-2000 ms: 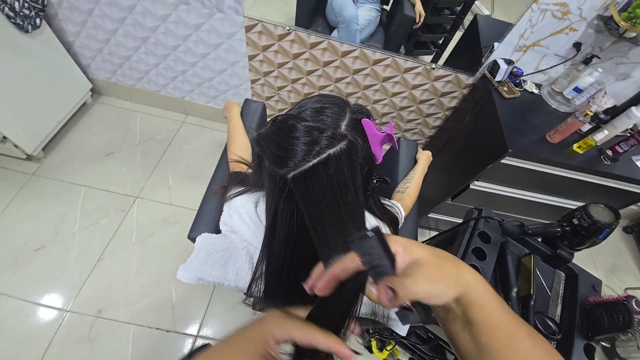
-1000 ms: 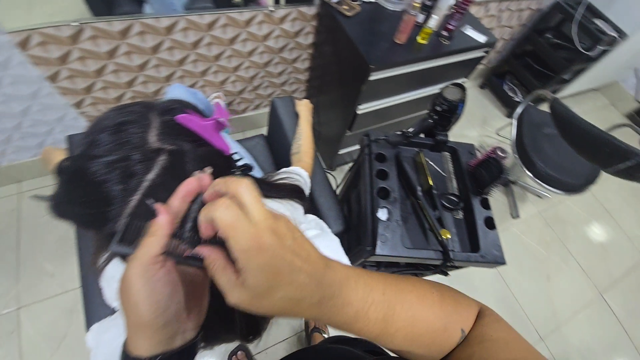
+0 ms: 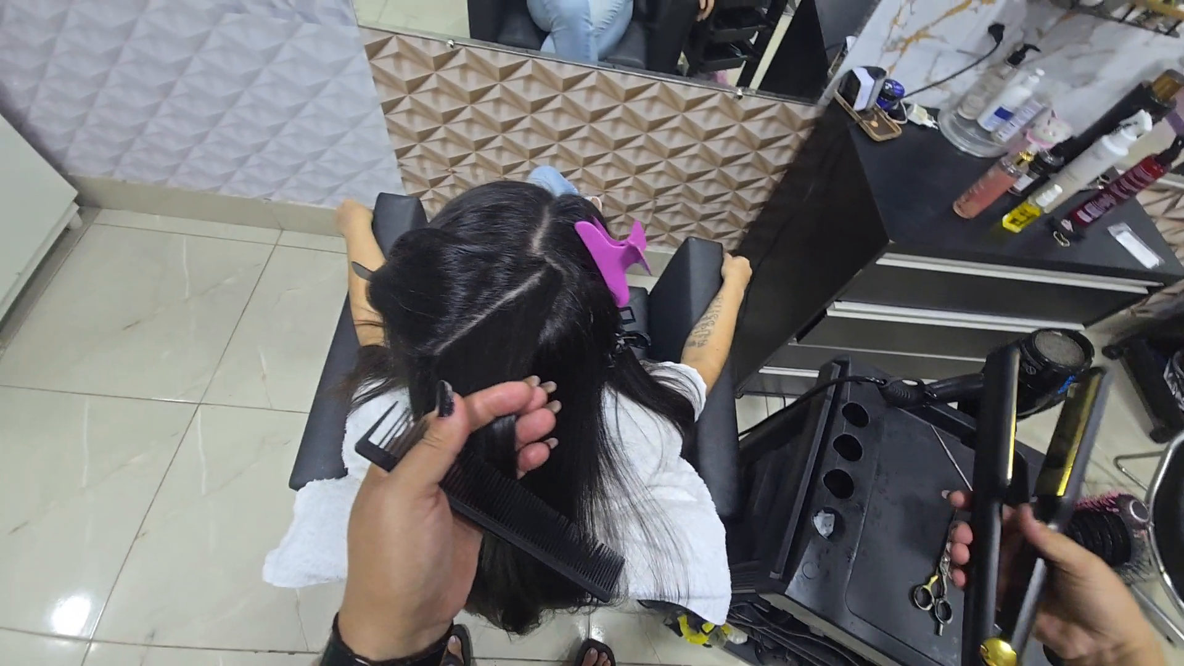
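Observation:
My left hand [image 3: 430, 504] holds a black comb [image 3: 532, 518] between thumb and palm, its fingers curled at a lock of the seated person's long dark hair [image 3: 490, 277]. A diagonal parting crosses the back of the head. A purple butterfly clip [image 3: 612, 259] sits at the head's right side. At the lower right, my right hand [image 3: 1064, 583] grips a black flat iron [image 3: 999, 462] with gold-coloured plates, its two arms apart, over the trolley. A white towel [image 3: 666, 518] covers the person's shoulders and the chair back.
The black trolley [image 3: 879, 555] stands at the right, with scissors [image 3: 934, 592], a hair dryer [image 3: 1050, 361] and a round brush [image 3: 1105, 527] on or beside it. Behind is a dark cabinet [image 3: 879, 194] with several bottles. The chair's armrest [image 3: 689, 277] lies between head and cabinet.
One second ago both hands were together at the hair; now my right hand is over the trolley, holding the flat iron. My left hand has the comb. The view has swung back left.

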